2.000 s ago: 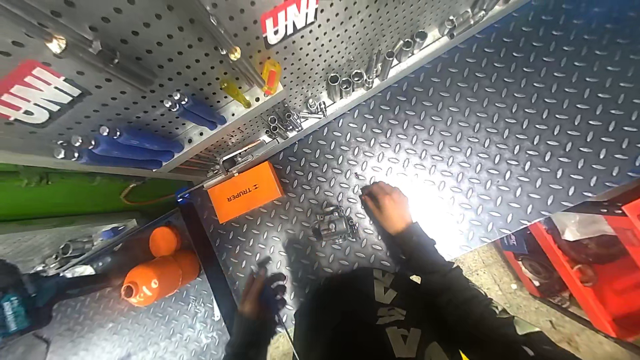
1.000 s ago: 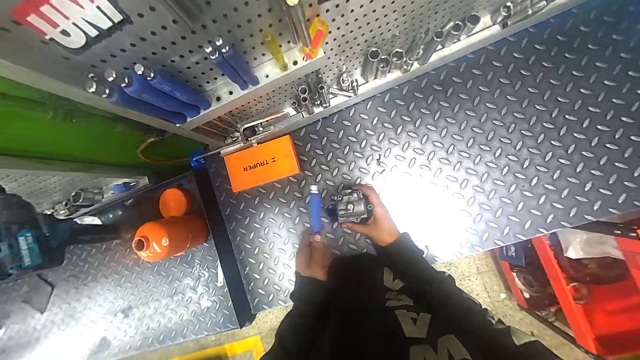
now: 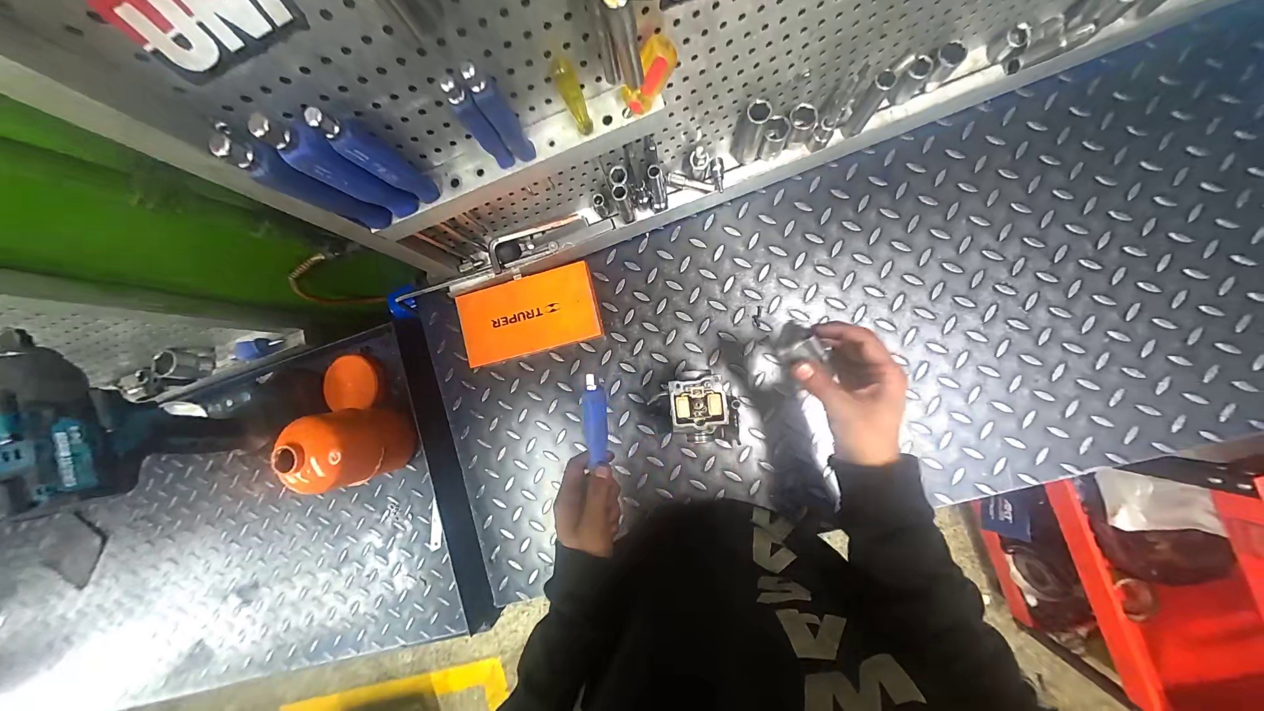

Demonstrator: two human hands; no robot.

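My left hand (image 3: 590, 504) grips the lower end of a blue-handled driver (image 3: 595, 425), its short metal tip pointing away from me. Between my hands a carburetor body (image 3: 699, 407) rests on the diamond-plate bench, its underside up with two yellowish floats showing. To the right of it, my right hand (image 3: 861, 390) holds a grey metal cover (image 3: 802, 346), which looks like the float bowl, between thumb and fingers above the bench. A small dark piece (image 3: 757, 318) lies beyond that hand; what it is cannot be told.
An orange Truper box (image 3: 529, 314) lies at the back left. Sockets (image 3: 758, 128) and blue-handled tools (image 3: 346, 163) line the pegboard rack. On the lower bench at left are an orange bottle (image 3: 346, 444) and a cordless power tool (image 3: 59, 434). A red cart (image 3: 1116, 583) stands at lower right.
My right hand, which was on the carburetor a second ago, has moved right with the metal cover, and the floats now show. The blue driver remains in my left hand.
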